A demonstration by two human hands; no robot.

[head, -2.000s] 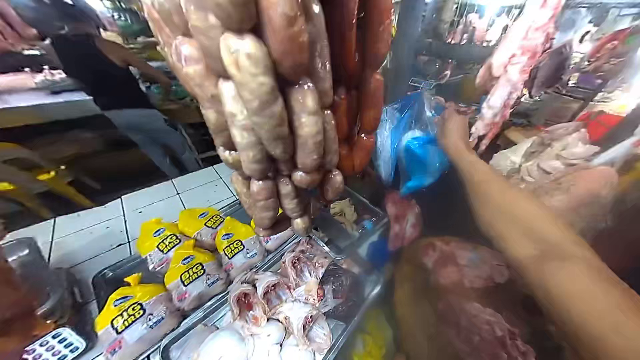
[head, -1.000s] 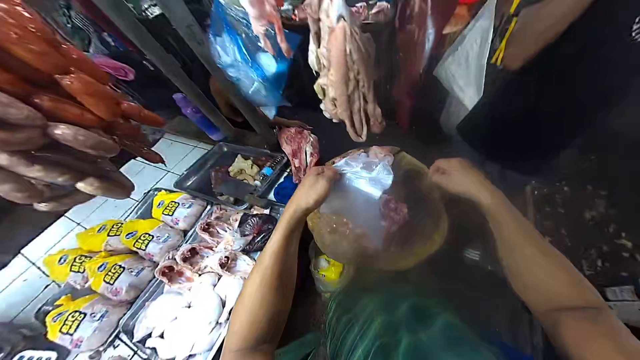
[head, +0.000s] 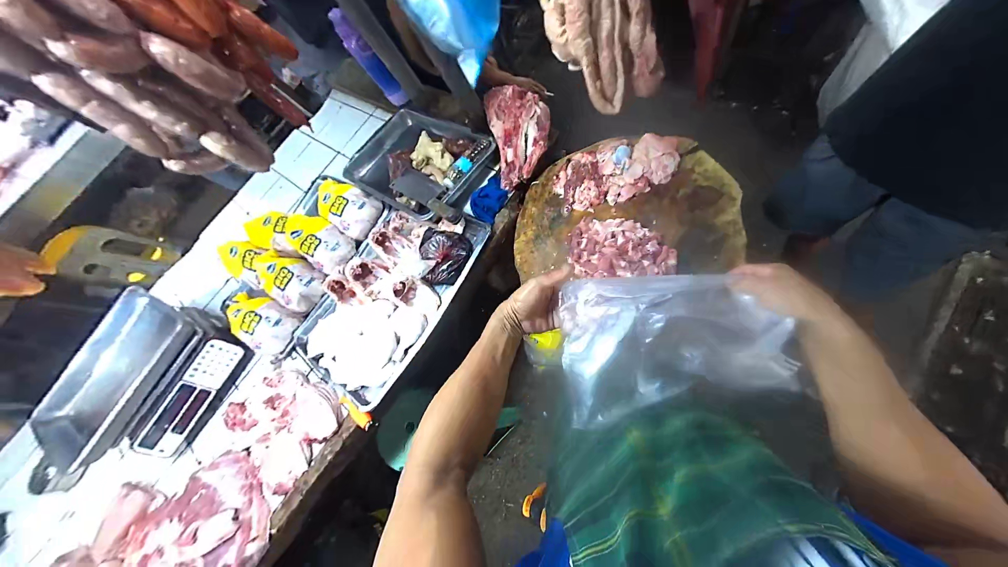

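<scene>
My left hand (head: 539, 303) grips the left side of a clear plastic bag (head: 669, 339), close to its upper edge. At the opposite top corner my right hand (head: 776, 290) holds the same bag, spread between both hands. Just beyond it stands a round wooden chopping block (head: 709, 213). A pile of chopped raw meat (head: 618, 248) lies on the block's near part, partly behind the bag's edge. Farther back on the block are more meat pieces (head: 614, 169).
Left are a tiled counter (head: 276, 177) with wrapped chickens (head: 307, 240), a metal tray (head: 378, 150), raw chicken (head: 366, 339) and a digital scale (head: 185, 394). Sausages (head: 142, 87) and intestines (head: 602, 47) hang above. A person (head: 906, 142) stands at the right.
Two seconds ago one hand was up at the hanging blue and clear bags. A second ago both hands were over the block with clear plastic; now they hold the bag nearer my body, spread wide.
</scene>
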